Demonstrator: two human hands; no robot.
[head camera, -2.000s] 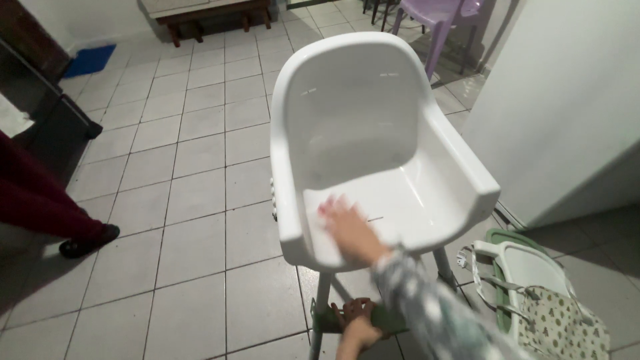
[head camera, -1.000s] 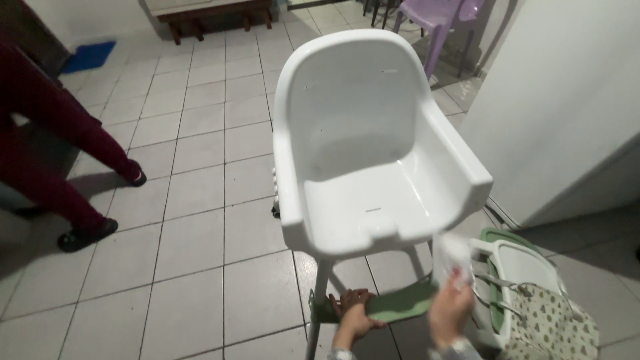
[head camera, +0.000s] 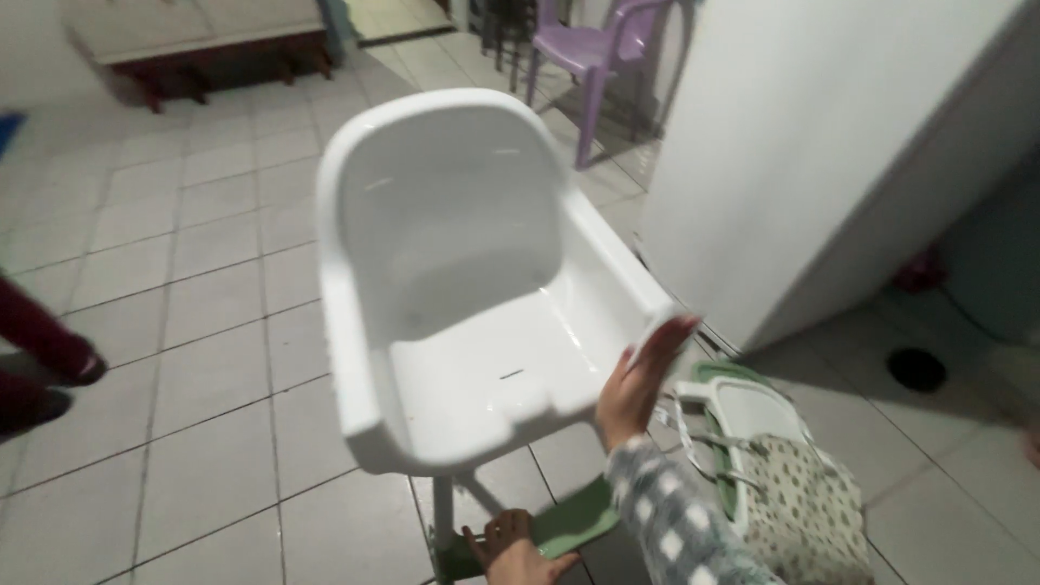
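Note:
A white plastic high chair seat (head camera: 455, 203) fills the middle of the head view, on legs above a green footrest (head camera: 573, 520). My right hand (head camera: 642, 378) presses a white cloth or wipe (head camera: 652, 331) against the front end of the seat's right armrest; its sleeve is checked grey and white. Low down, my left hand (head camera: 520, 548) rests on the left part of the green footrest, fingers spread over its edge. The wipe is partly hidden by my right fingers.
Right of the chair, a white tray (head camera: 760, 410), straps and a patterned cushion (head camera: 804, 504) lie on the tiled floor. A white panel (head camera: 780, 146) stands close by on the right. Behind is a purple plastic chair (head camera: 581, 49). A person's legs (head camera: 41, 333) are at left.
My right hand has moved from the seat pan, past the footrest's right side, up to the right armrest. My left hand stays at the footrest. The person at left has shifted; the view has moved closer.

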